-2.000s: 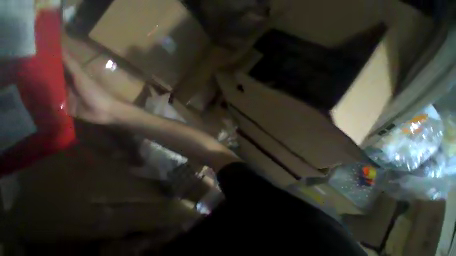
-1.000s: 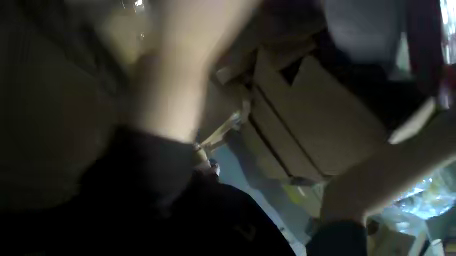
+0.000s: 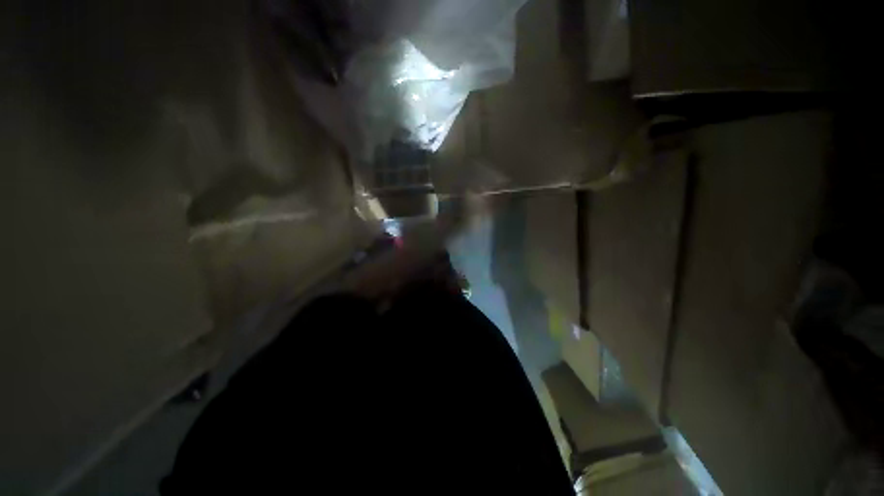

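A crumpled, shiny clear plastic bag (image 3: 422, 92) is at the top centre, above a dark gridded thing (image 3: 402, 165). A blurred skin-toned shape, perhaps one of my hands, is just above the dark clothing at the centre. I cannot tell which hand it is or whether it holds anything. No other hand can be made out. Brown cartons (image 3: 630, 262) stand close together at the right of centre.
A large brown cardboard surface (image 3: 87, 242) fills the dim left side. A smaller open carton (image 3: 601, 417) is at the lower right. A strip of pale floor (image 3: 485, 291) shows between my dark clothing and the cartons. More cartons are at the upper right.
The view has swung. The red and white carton seen two seconds ago is out of view. The two bare forearms seen one second ago no longer show clearly. The shiny plastic is now at the top centre.
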